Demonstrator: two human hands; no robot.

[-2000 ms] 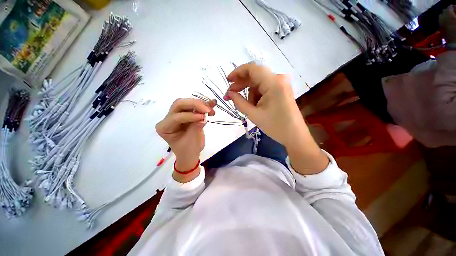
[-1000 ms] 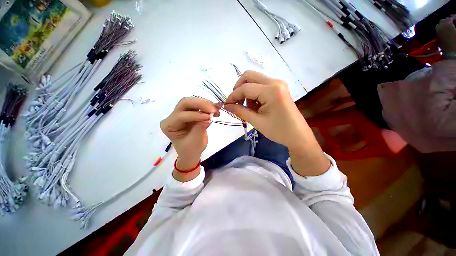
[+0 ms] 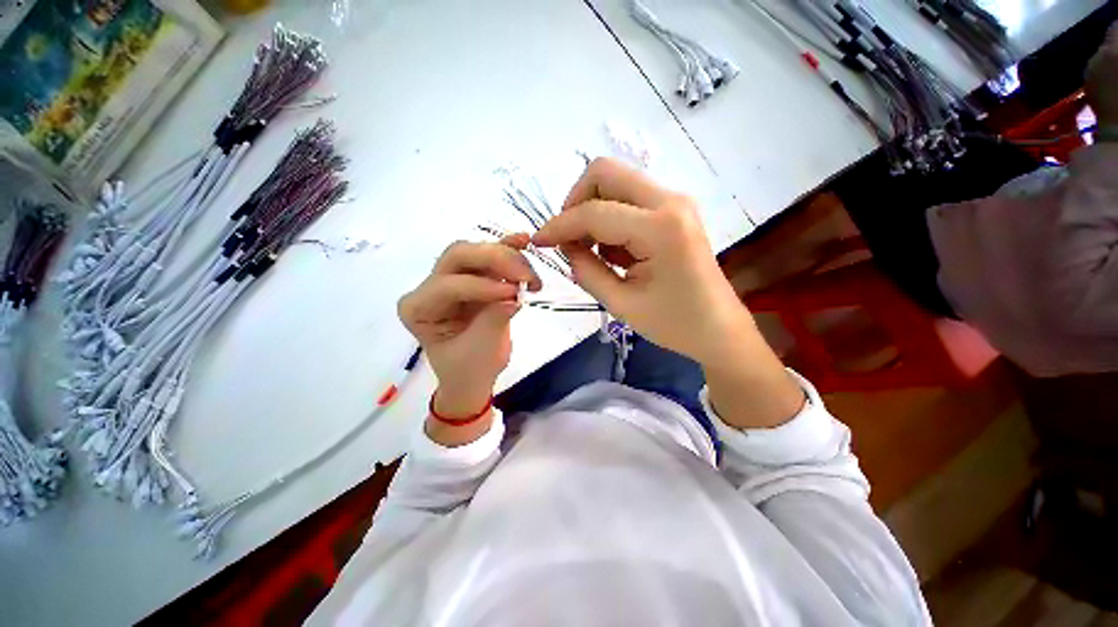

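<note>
My left hand [image 3: 472,300] pinches a tiny white connector housing [image 3: 524,292] between its fingertips, with thin dark wires running from it to the right. My right hand [image 3: 631,245] is just right of it, thumb and forefinger closed on a thin wire end close to my left fingertips; the tip is too small to make out. Other lead wires [image 3: 525,192] fan out beyond the hands, partly hidden by them. The white cable in work [image 3: 622,353] hangs at the table edge over my lap.
Cable bundles [image 3: 184,294] lie at the left. A single cable with an orange-red band [image 3: 331,453] lies near the front edge. Loose whitish pieces [image 3: 627,143] lie beyond my right hand. More cable bundles [image 3: 889,86] and a seated person's sleeve [image 3: 1036,263] are at the right.
My right fingertips have come in from the right to my left fingertips and now sit slightly higher. My left hand has shifted slightly right, still pinching the housing.
</note>
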